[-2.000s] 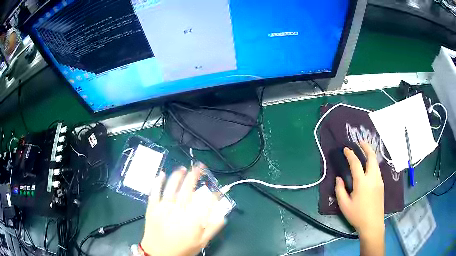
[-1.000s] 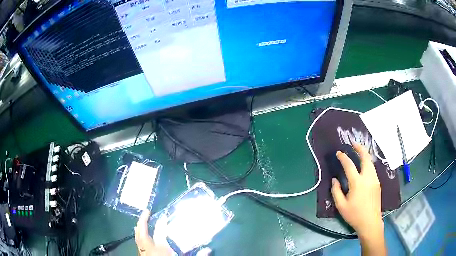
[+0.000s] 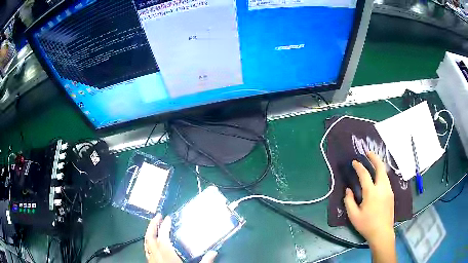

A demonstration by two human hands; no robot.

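Observation:
My left hand [image 3: 163, 241] holds a display device [image 3: 206, 222] by its lower left edges, fingers on its left side and thumb at its lower edge. Its screen glows white. A white cable [image 3: 287, 201] is plugged into its right side. A second white-screened device [image 3: 147, 186] in clear film lies on the bench to the upper left. My right hand [image 3: 370, 203] rests on a black mouse [image 3: 355, 181] on the dark mouse pad [image 3: 338, 149]. The palm is partly cut by the bottom edge for my left hand.
A large monitor [image 3: 287, 67] stands behind, with its round base and black cables. A black box with connectors and green lights [image 3: 33, 198] is at left. A paper sheet [image 3: 410, 133] and blue pen [image 3: 419, 182] lie at right. A thick black cable [image 3: 313, 227] crosses the bench.
My left hand was over the device two seconds ago and now grips its lower left edges. The glowing screen is uncovered. The monitor's program window has changed. My right hand stays on the mouse.

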